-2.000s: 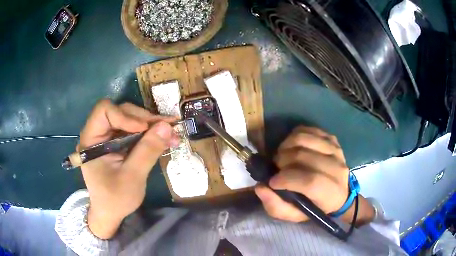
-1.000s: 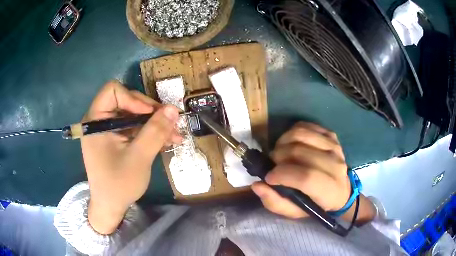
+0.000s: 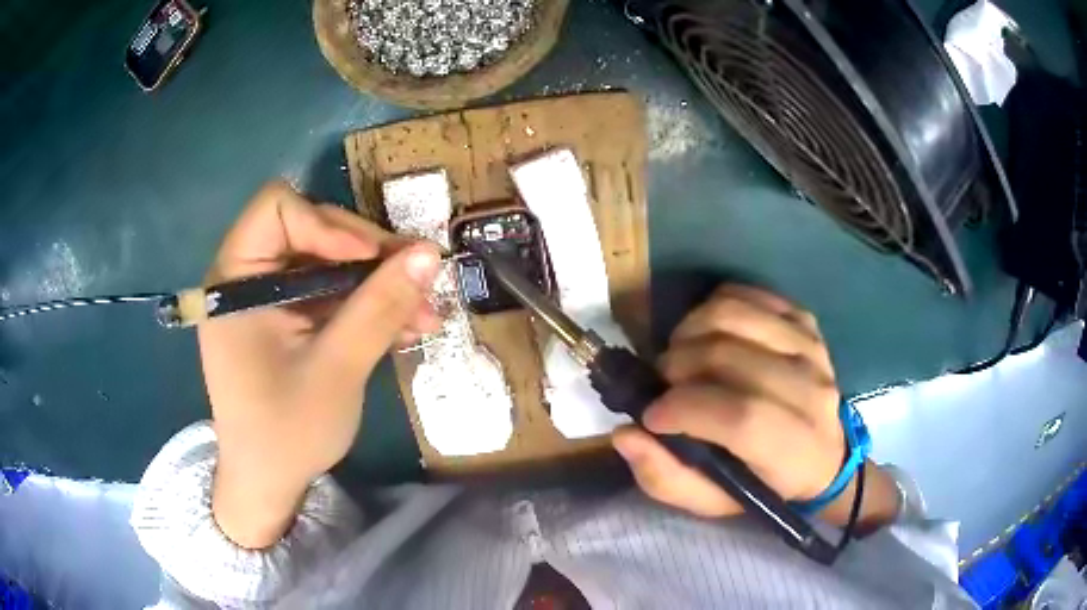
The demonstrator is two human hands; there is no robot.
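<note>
A smartwatch housing (image 3: 520, 292) with a copper-coloured rim and dark inside sits between two white padding strips (image 3: 463, 403) on the brown work board (image 3: 615, 179). My left hand (image 3: 298, 346) holds a slim dark tool, probably the tweezers (image 3: 280, 290), level, its point at the housing's left edge. Thin wire runs in from the left to the tool's rear end. My right hand (image 3: 751, 399) holds the soldering iron (image 3: 626, 381), its metal tip inside the housing near the tool's point. The exact contact is too small to tell.
A round brown bowl (image 3: 340, 74) of silvery curls stands behind the board. A second watch housing (image 3: 163, 45) lies at the far left. A large black fan (image 3: 882, 107) stands at the back right, with crumpled white paper (image 3: 981, 54) beside it. Black cables lie at the right.
The board, bowl and fan have shifted slightly right and up in the view. My left hand's tool has turned closer to level. The iron stays inside the housing.
</note>
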